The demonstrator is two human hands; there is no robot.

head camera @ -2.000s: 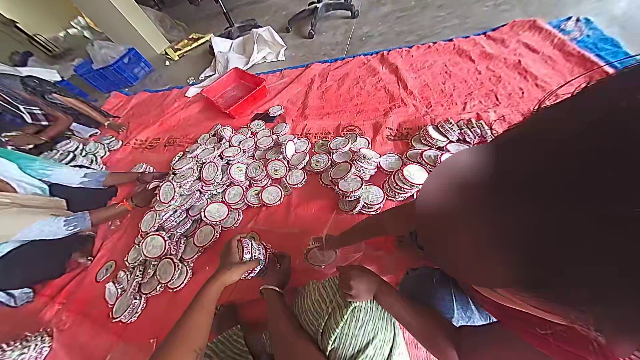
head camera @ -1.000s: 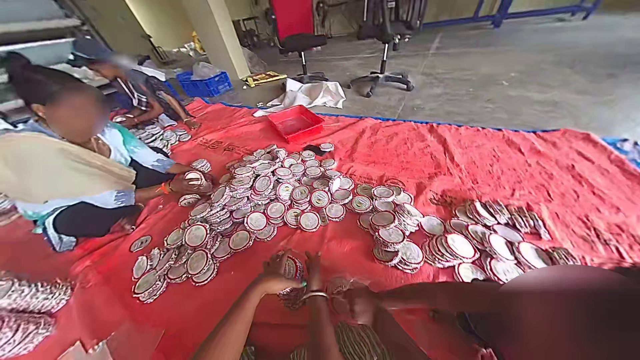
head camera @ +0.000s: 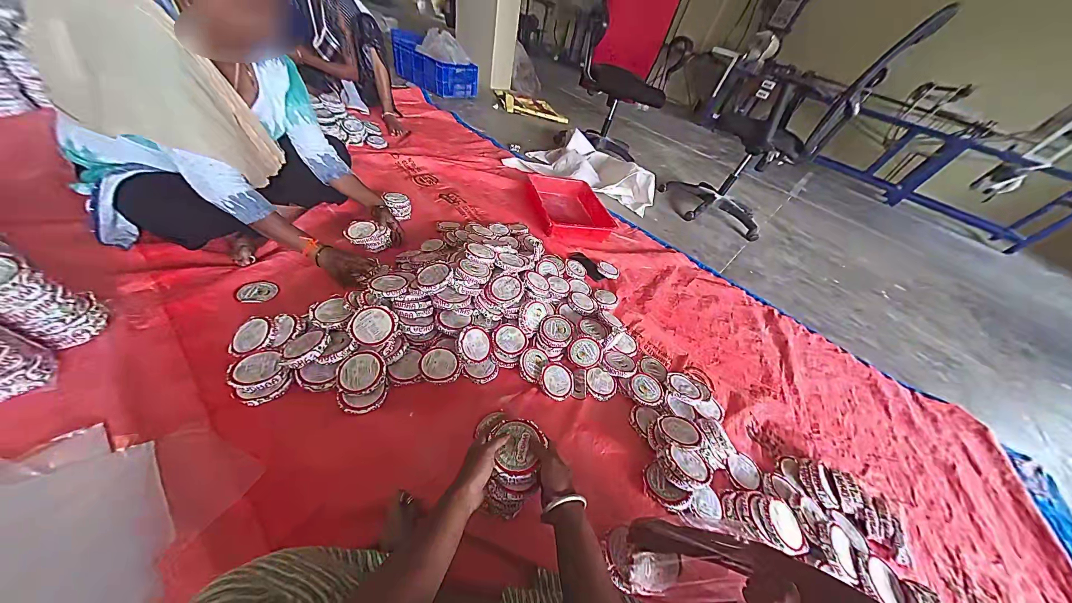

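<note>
Near the bottom centre, my left hand (head camera: 479,465) and my right hand (head camera: 553,471) clasp a short stack of round, flat, printed packs (head camera: 517,448) from both sides. The packs have pale discs with red rims. My right wrist wears a pale bangle. Just beyond my hands, a large heap of the same round packs (head camera: 440,364) lies on a red sheet (head camera: 352,469). The undersides of the held packs and some of my fingers are hidden.
A person (head camera: 193,159) at the left reaches into the heap; another sits behind. A person's arm (head camera: 720,544) is at lower right beside more round packs (head camera: 682,465). A red tray (head camera: 569,209), blue crates (head camera: 444,77) and office chairs (head camera: 620,84) stand farther back. Clear plastic sheets (head camera: 84,519) lie lower left.
The view has swung left over these two seconds. My hands keep hold of round packs throughout. The person at the left now has a hand at the heap's edge, with small stacks beside it.
</note>
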